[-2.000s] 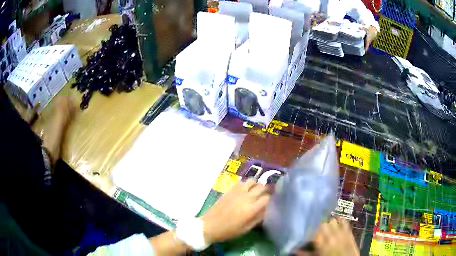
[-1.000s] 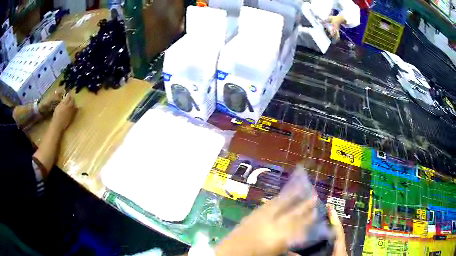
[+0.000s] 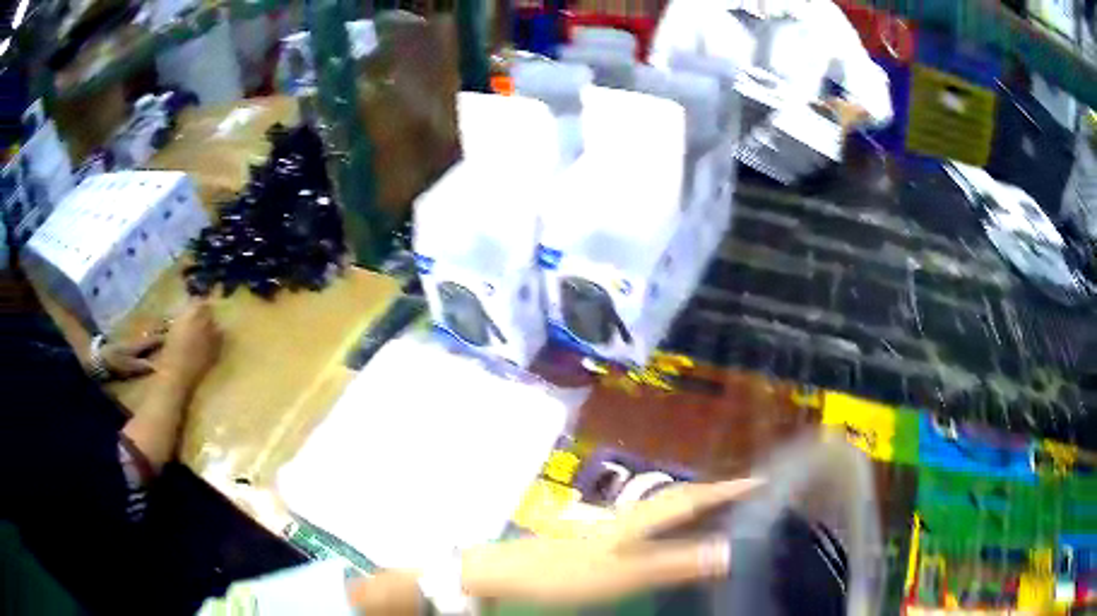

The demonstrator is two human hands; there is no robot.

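A clear poly bag (image 3: 842, 481), blurred by motion, is around a black unit, seemingly a portable speaker (image 3: 788, 566), at the bottom right of centre. My left hand (image 3: 674, 529), with a white band on the wrist, reaches in from the left and grips the bag's left side; its fingertips are blurred. My right hand cannot be made out. A bright white stack of poly bags (image 3: 421, 451) lies left of the hands. Tall white retail boxes (image 3: 602, 289) with a picture of a black device stand in rows ahead, top flaps up.
Another person's hands (image 3: 187, 349) rest on the tan bench (image 3: 283, 361) at left, near closed retail boxes (image 3: 114, 241) and a black heap of cables (image 3: 271, 229). A person in white (image 3: 770, 48) handles white pieces opposite. A yellow crate (image 3: 948, 114) and flat printed pieces (image 3: 1017, 217) are at far right.
The bag now shows as a clear rounded shape around the black unit and is further right. My left hand has stretched out to the right. My right hand no longer shows. The view has shifted.
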